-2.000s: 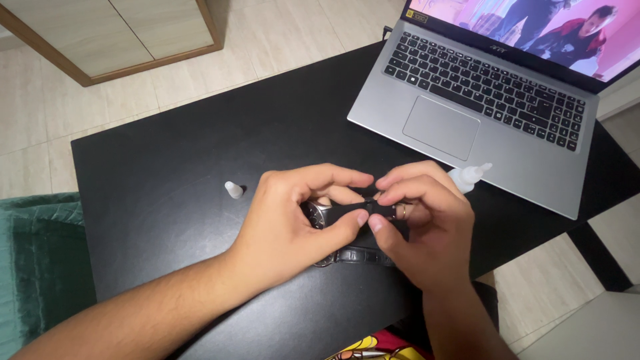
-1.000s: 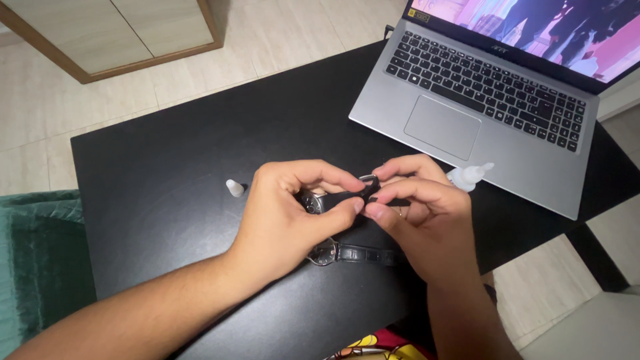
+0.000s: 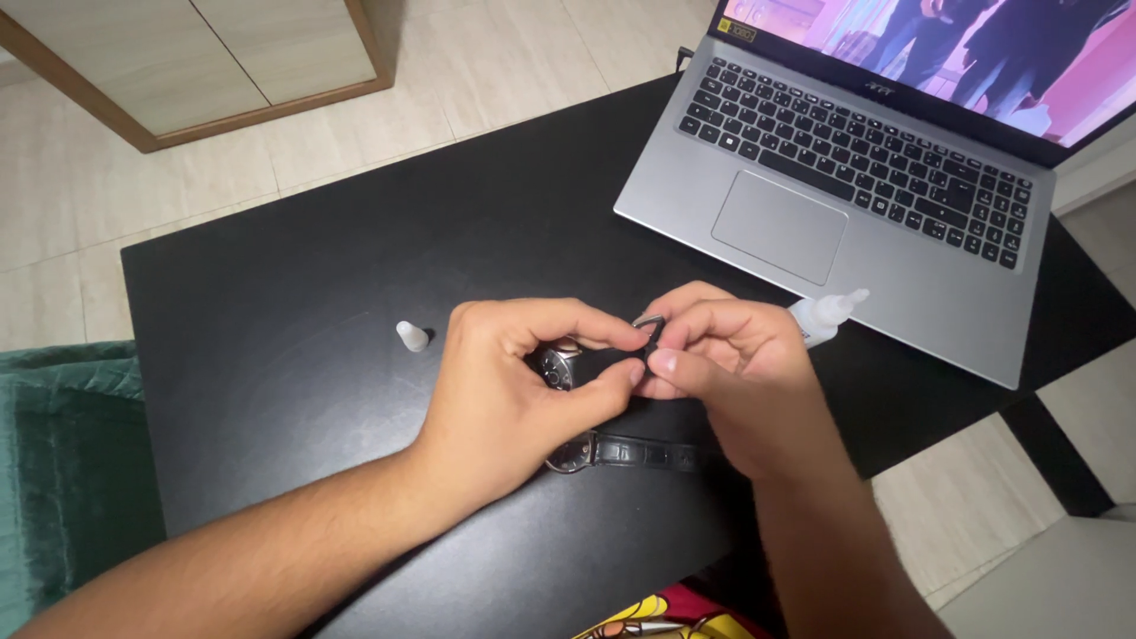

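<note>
My left hand pinches the dark strap of a wristwatch, whose round dial shows beside my palm. My right hand holds the strap's end near a metal buckle, fingertips close to those of my left hand. Just below my hands, a second watch with a black crocodile-pattern leather strap lies on the table; my left hand hides part of it. A small white cap stands left of my left hand. Behind my right hand is a white nozzle bottle, partly hidden.
An open Acer laptop sits on the right of the black table, its screen lit. Green fabric borders the table's left side. A wooden cabinet stands on the tiled floor at the upper left. Patterned cloth shows at the bottom edge.
The fingers of both hands have shifted about the strap, and the buckle now shows between them. More of the watch lying below is visible than two seconds ago.
</note>
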